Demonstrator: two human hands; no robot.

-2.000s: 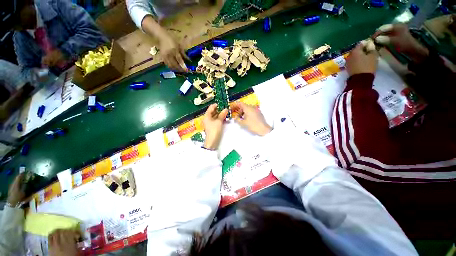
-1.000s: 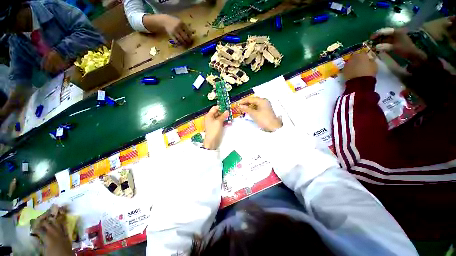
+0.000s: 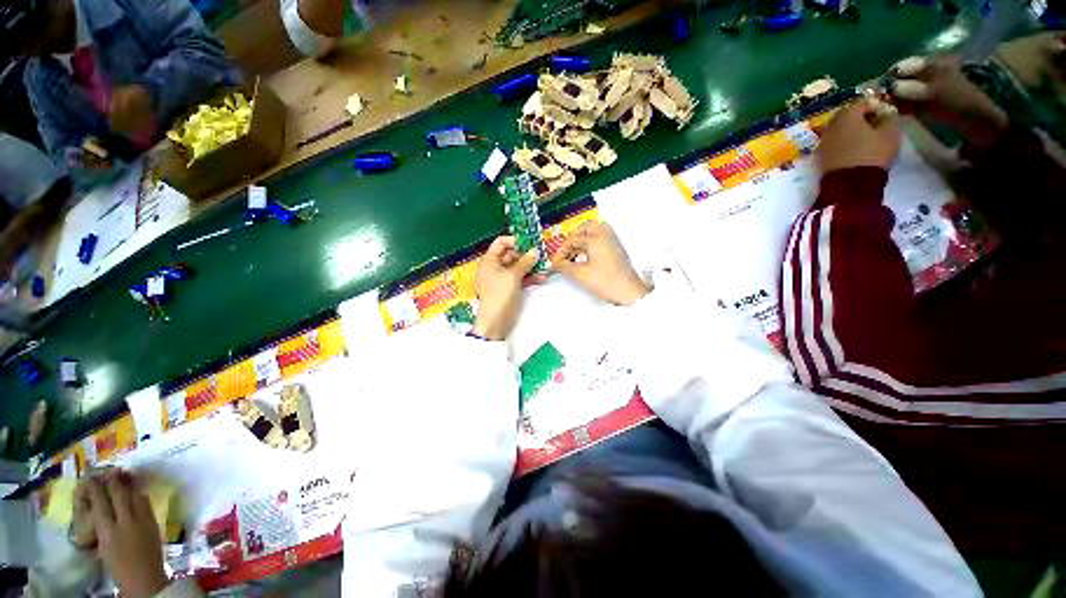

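Note:
A green PCB panel point(image 3: 523, 215) stands upright over the belt's near edge. My left hand point(image 3: 504, 280) holds it by its lower end. My right hand point(image 3: 596, 259) is just right of the panel's lower part, thumb and fingertips pinched together; whether a small piece is between them is too small to tell. A green board piece point(image 3: 540, 370) lies flat on the printed mat point(image 3: 596, 421) between my forearms. Small green pieces point(image 3: 461, 313) lie by my left wrist.
The green belt point(image 3: 433, 222) carries heaped tan housings point(image 3: 608, 99) and blue batteries point(image 3: 375, 161). Two tan housings point(image 3: 281, 418) lie on the mat at left. A maroon sleeve point(image 3: 853, 292) is close at right. A neighbour's hand point(image 3: 123, 532) is at lower left. A box point(image 3: 275, 134) holds yellow pieces.
The housings and batteries on the belt have moved right. My left hand still holds the panel; my right hand has moved slightly around the panel's lower end. The hand across the belt has drawn back.

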